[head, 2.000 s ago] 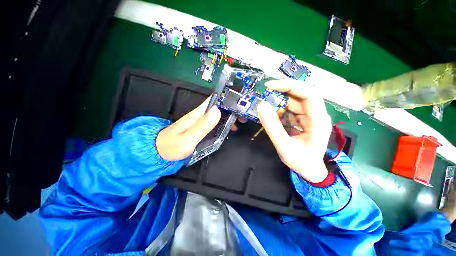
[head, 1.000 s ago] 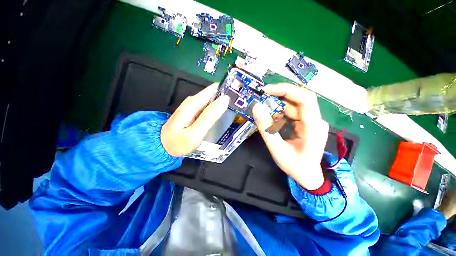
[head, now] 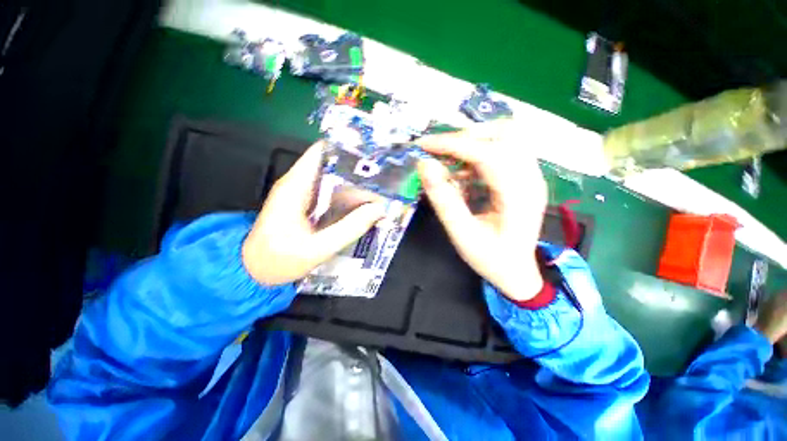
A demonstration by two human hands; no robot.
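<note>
My left hand (head: 298, 226) holds a silvery-white phone housing (head: 355, 265) by its left side, tilted above the black foam tray (head: 220, 177). A blue mainboard (head: 367, 167) with dark shields and a green patch lies at the housing's top end. My right hand (head: 487, 202) has its thumb and fingers at the board's right end, near the green patch. The picture is blurred, so whether the board is seated in the housing cannot be told. My right wrist wears a red strap with a dark cord.
Loose mainboards (head: 332, 57) lie on the white strip (head: 552, 138) beyond the tray. Another phone housing (head: 603, 74) lies on the green surface behind. A yellow-taped pole (head: 690, 133) and a red bin (head: 699, 251) are at right. Another person's blue sleeve (head: 720, 370) shows at lower right.
The housing has turned from edge-on to show its silvery inner side. Both hands, housing and board have shifted left in the picture. The board's green patch is now uncovered beside my right thumb.
</note>
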